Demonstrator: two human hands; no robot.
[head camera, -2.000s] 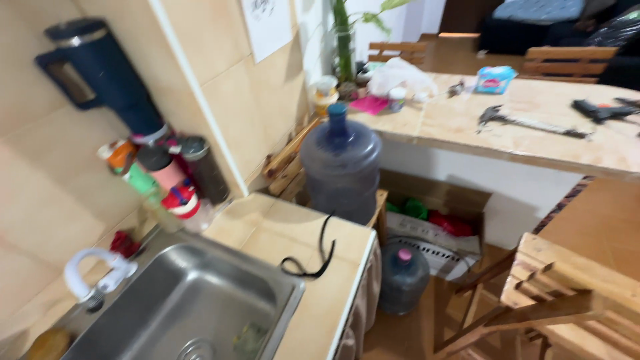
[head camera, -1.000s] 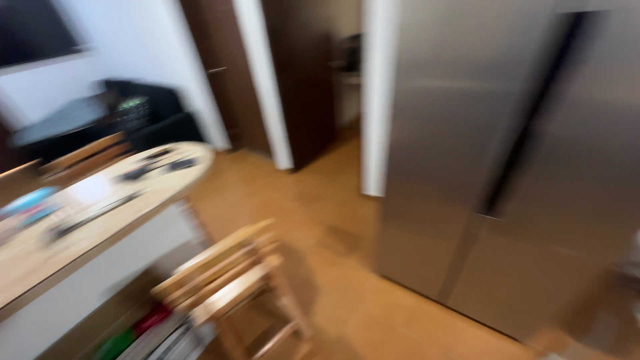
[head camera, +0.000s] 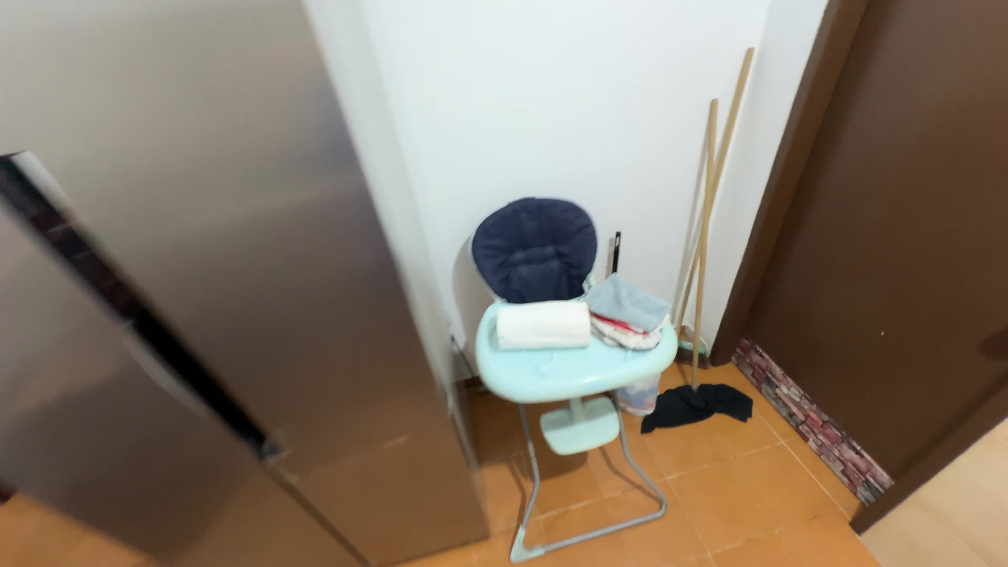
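Observation:
Neither my left hand nor my right hand shows in the head view. A child's high chair (head camera: 575, 370) with a dark blue padded seat back (head camera: 537, 250) stands against the white wall. On its mint tray lie a white roll (head camera: 543, 325), which looks like paper towel, and a small pile of folded cloths (head camera: 628, 307), the top one light blue. To the right, two wooden poles (head camera: 703, 228) lean crossed in the corner. One ends in a black cloth (head camera: 697, 405) on the floor.
A large stainless steel refrigerator (head camera: 260, 260) fills the left side. At the right is a brown door (head camera: 882, 220) with a stone-patterned strip (head camera: 811, 417) at its foot. The floor (head camera: 709, 504) is orange tile.
The view has swung far to the right, from the sink and counter past the refrigerator to the high chair. No hand shows in any frame.

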